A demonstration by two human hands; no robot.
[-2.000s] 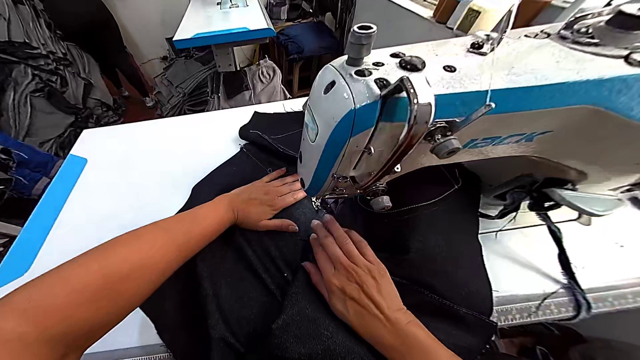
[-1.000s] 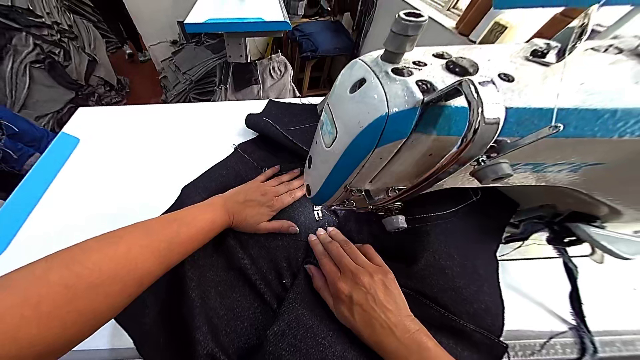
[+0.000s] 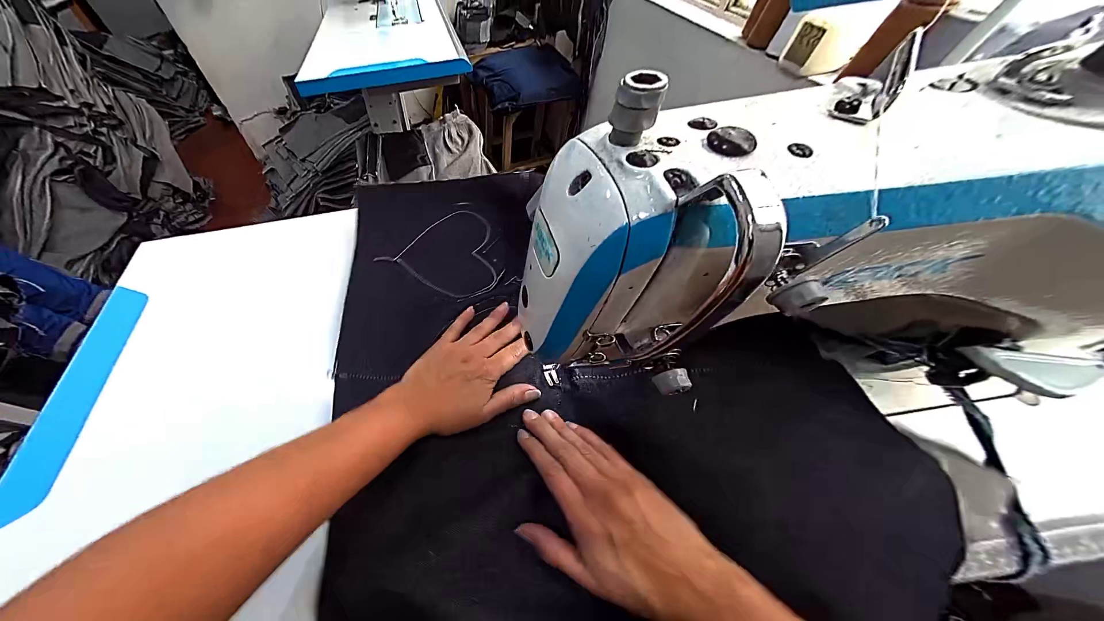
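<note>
Dark denim fabric (image 3: 759, 448) lies spread under the head of an industrial sewing machine (image 3: 604, 224). A heart outline (image 3: 448, 254) in pale thread shows on its upper left part, and a stitched seam runs across it to the presser foot (image 3: 551, 374). My left hand (image 3: 466, 371) rests flat on the cloth just left of the foot, fingers apart, the fingertips beside the machine head. Below and right of the foot, my right hand (image 3: 612, 509) lies flat on the fabric with its thumb spread. The needle tip cannot be made out.
The white table (image 3: 250, 302) has a blue edge at the left. Behind it stand a second white table (image 3: 379, 43), stacks of grey garments (image 3: 319, 155) and a stool bearing dark blue cloth (image 3: 526, 78). Dark strips of cloth (image 3: 983, 431) hang at the machine's right.
The fabric has turned and lies flatter, with the heart outline now plain at the upper left. Both hands remain flat on it beside the presser foot.
</note>
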